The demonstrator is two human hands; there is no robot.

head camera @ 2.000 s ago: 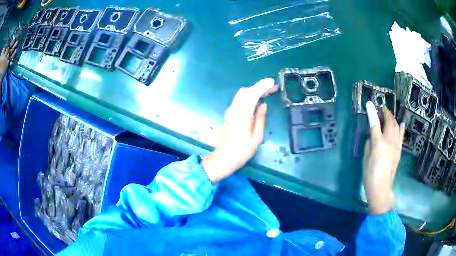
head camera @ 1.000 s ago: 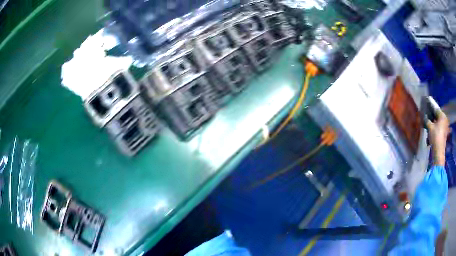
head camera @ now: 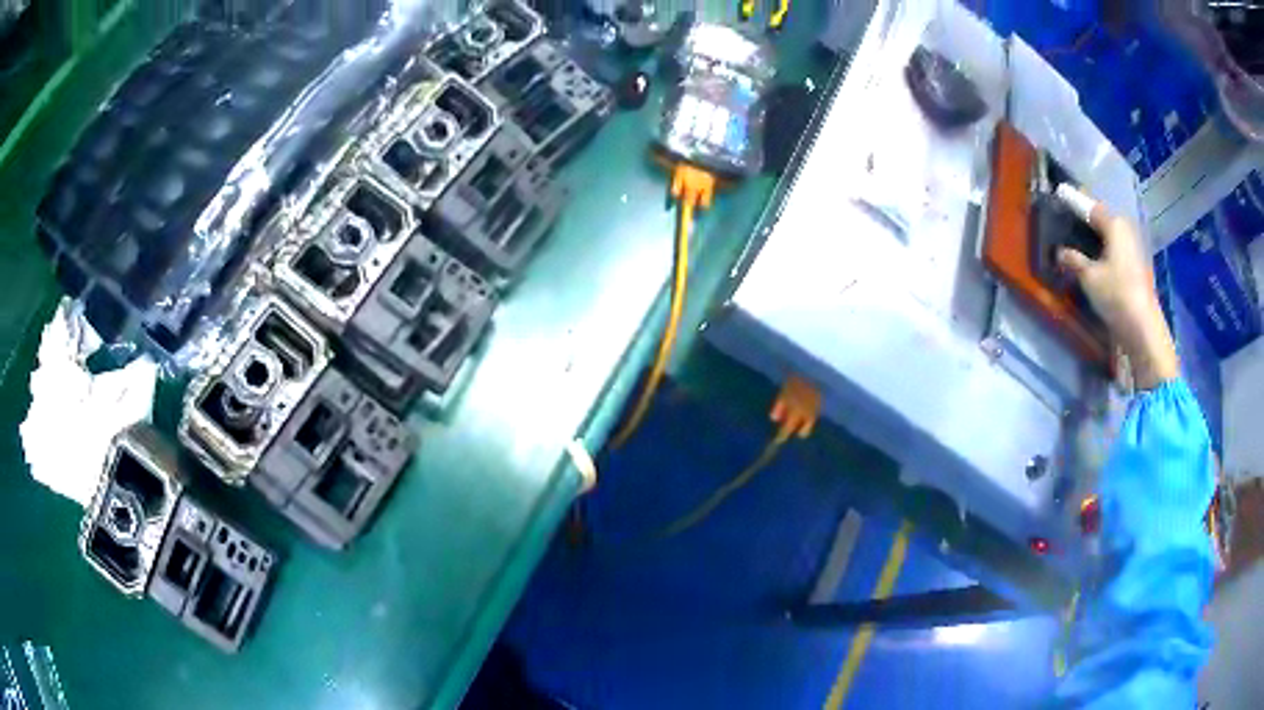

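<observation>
My right hand reaches over the white machine top, with a white cot on a fingertip. Its fingers are on a small dark piece at the orange fixture; the fingertips' contact is partly hidden. My left hand is out of the picture. Several open grey camera housings stand in a slanting row on the green bench mat, round-hole halves up and left, square-window halves down and right.
A black tray under clear film lies behind the housings, beside a crumpled white cloth. A clear-topped metallic unit with an orange plug and cable is at the bench end. A dark round item lies on the machine.
The view has shifted further right towards the machine. My right hand, at the fixture's outer side a second ago, is now over the orange fixture with the dark piece.
</observation>
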